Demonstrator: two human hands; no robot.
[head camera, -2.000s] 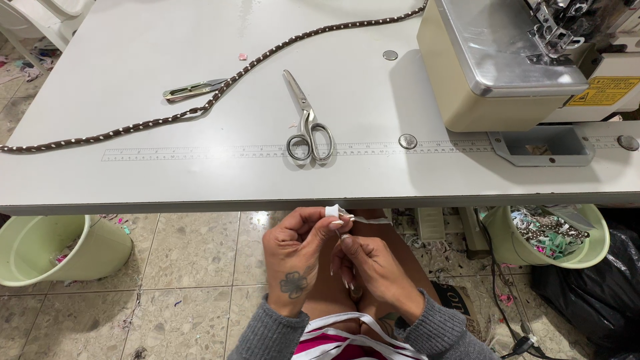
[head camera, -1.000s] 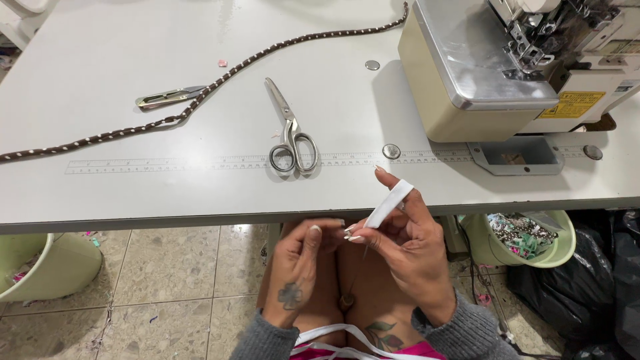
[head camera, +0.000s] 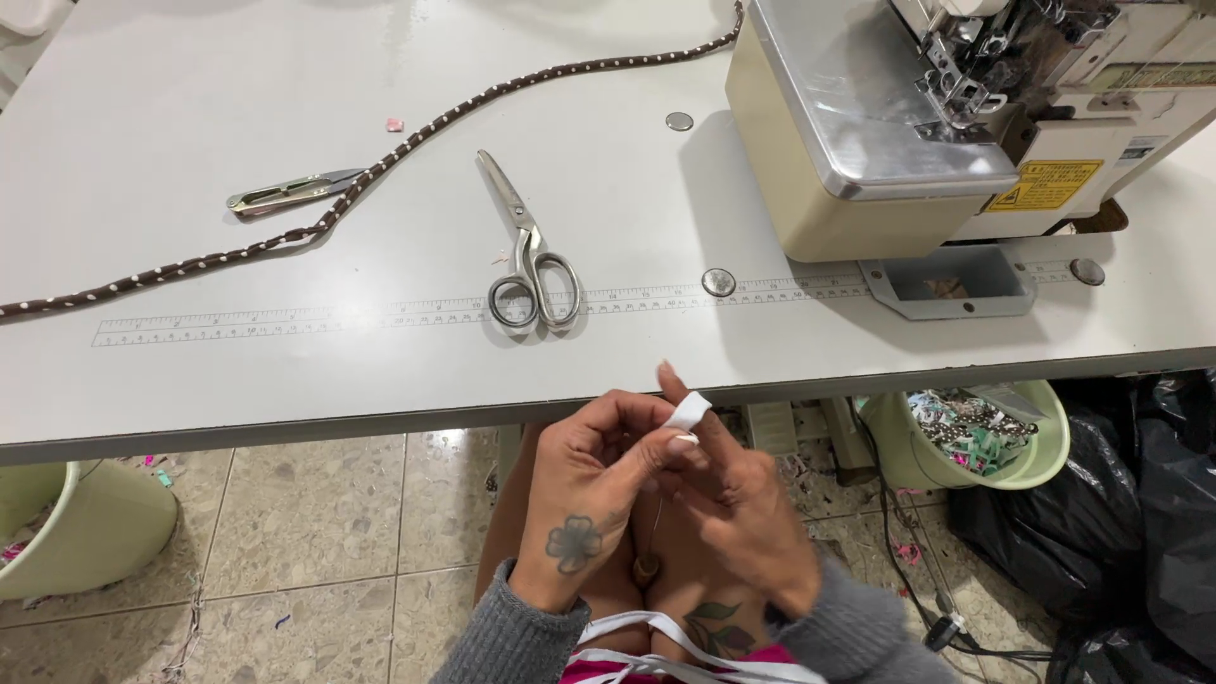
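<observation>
My left hand (head camera: 594, 475) pinches a white fabric strip (head camera: 690, 410) between thumb and fingers, just below the table's front edge. Against it, my right hand (head camera: 736, 503) has its fingers at the strip's lower side; whether they grip it is hidden. A thin thread (head camera: 657, 522) hangs below the hands toward a small wooden-looking piece (head camera: 646, 570) between the thighs. White straps (head camera: 646, 622) and pink cloth lie on the lap. Metal scissors (head camera: 532, 256) rest on the table, and thread snips (head camera: 294, 193) lie beside a brown dotted fabric cord (head camera: 427, 133).
An overlock sewing machine (head camera: 855, 123) stands at the right, with a recessed metal tray (head camera: 955, 285) in the tabletop. A green bin (head camera: 1050, 437) of scraps and black plastic bags (head camera: 1045, 513) are below right. Another green bin (head camera: 114, 532) stands below left.
The white strip was held up in my right hand one second ago, with my left hand apart from it. Now my left hand holds it and both hands are together.
</observation>
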